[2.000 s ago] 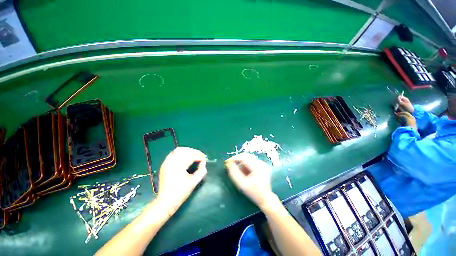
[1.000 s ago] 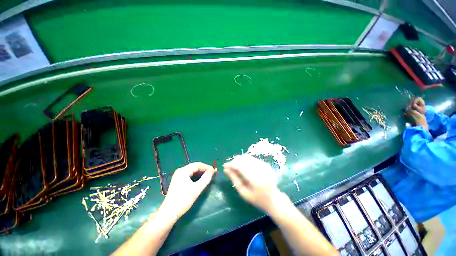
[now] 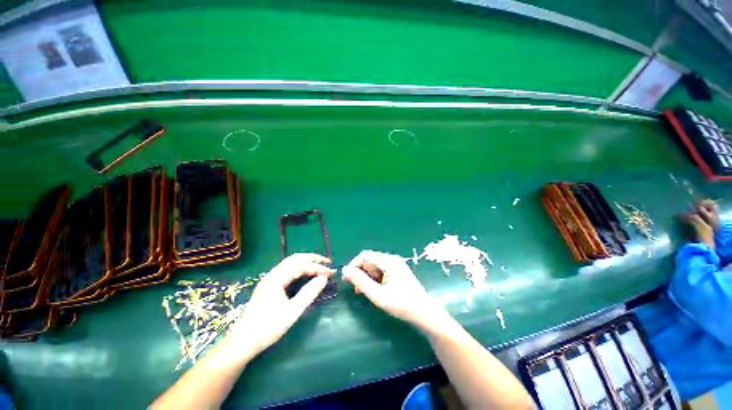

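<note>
A black phone middle frame with an orange edge (image 3: 304, 217) lies on the green bench, its lower part behind my hands. My left hand (image 3: 293, 290) is over the frame's lower left, thumb and fingertips pinched together on something small and dark. My right hand (image 3: 383, 282) is just to its right, with bent fingers and thumb close to my left fingertips. The tiny part between the fingertips is too small to make out, and I cannot tell if my right hand grips it. The loose flex pile (image 3: 205, 314) lies left of my left hand. White liner scraps (image 3: 456, 255) are heaped right of my hands.
Stacked frames (image 3: 108, 232) fill the left, with a neater stack (image 3: 202, 212) beside them. A set-aside frame (image 3: 126, 146) lies behind. A smaller frame stack (image 3: 584, 222) stands at right, near a worker's blue sleeve (image 3: 697, 276). A parts tray (image 3: 600, 370) is low right; a far tray (image 3: 701, 144) is beyond.
The view has shifted, so the bench things sit farther right in it. My hands have come closer together, now over the frame's lower part. The small reddish strip at my left fingertips no longer shows clearly.
</note>
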